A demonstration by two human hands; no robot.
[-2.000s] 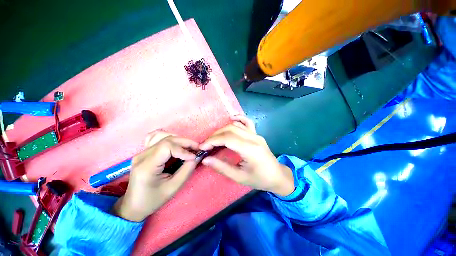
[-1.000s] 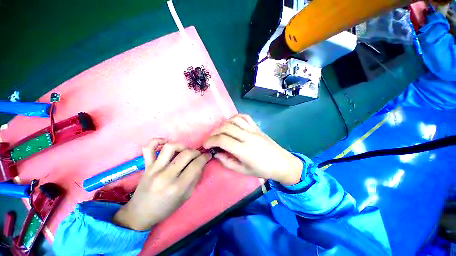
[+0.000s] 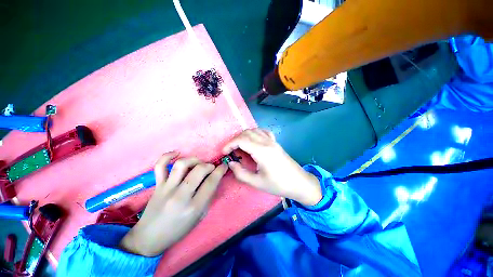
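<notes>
My left hand [image 3: 181, 197] lies over a blue battery pack [image 3: 121, 190] and a red housing [image 3: 121, 213], covering their right ends. Its fingertips meet my right hand [image 3: 265, 165] at a tiny dark and green part [image 3: 231, 159], possibly a small board or connector. My right thumb and forefinger pinch this part. A bit of red shows beside it, between the fingertips. Whether the left fingertips also grip the part is hard to tell.
A dark tangled pile of small parts [image 3: 208, 83] lies on the pink mat [image 3: 135, 92]. Red housings with green boards [image 3: 30, 165] are at left. A yellow-orange screwdriver [image 3: 346, 46] hangs over the screw feeder [image 3: 330, 94]. A person's blue sleeve [image 3: 465, 81] is at far right.
Both hands stay together over the mat, with the left hand now flatter over the battery pack. A green bit now shows at the fingertips. The screwdriver swung right, then back left.
</notes>
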